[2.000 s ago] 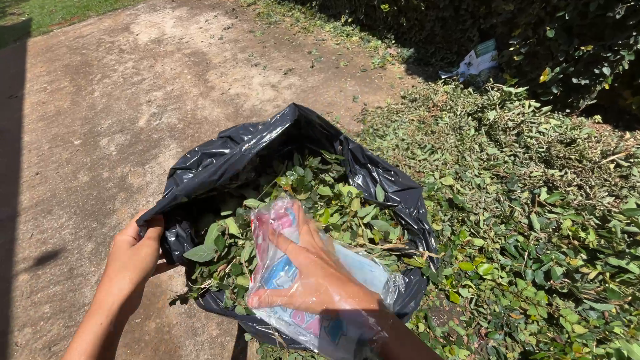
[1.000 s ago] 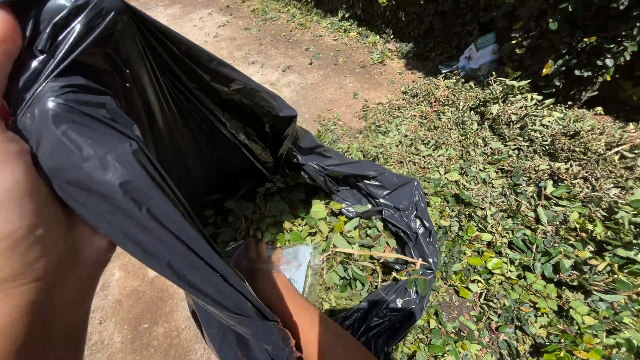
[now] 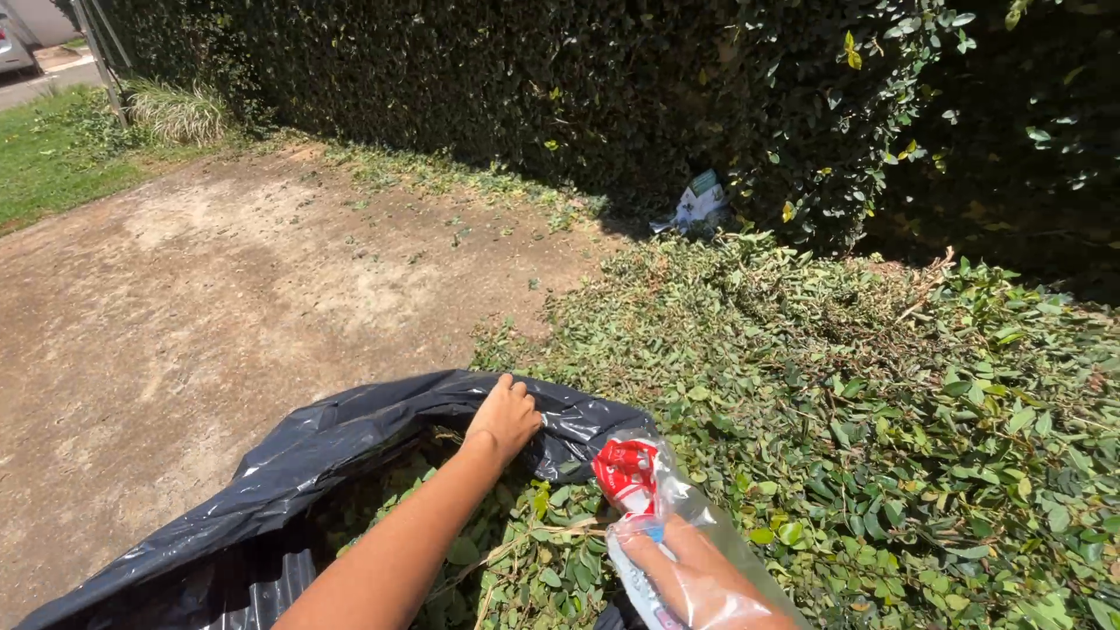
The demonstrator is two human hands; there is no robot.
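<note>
A black plastic garbage bag (image 3: 350,429) lies wide open at the bottom, with leafy clippings (image 3: 542,534) inside. My left hand (image 3: 506,420) grips the bag's far rim, fingers closed over it. My right hand (image 3: 678,569) is at the bag's right side, inside a clear plastic wrapper (image 3: 700,516) that has red, white and blue printed parts. Its fingers are seen through the film, resting on the wrapper; how firmly they close on it is hidden.
A large heap of cut leaves and twigs (image 3: 840,394) spreads along the right. Crumpled printed packaging (image 3: 697,206) lies against the dark hedge (image 3: 525,87). Bare ground (image 3: 289,271) and grass (image 3: 52,157) extend left; part of a car (image 3: 13,52) shows at the top left.
My left hand has moved from the bag's raised left side to its far rim. My right hand, down in the bag a second ago, is now at its right edge. The view has tilted up.
</note>
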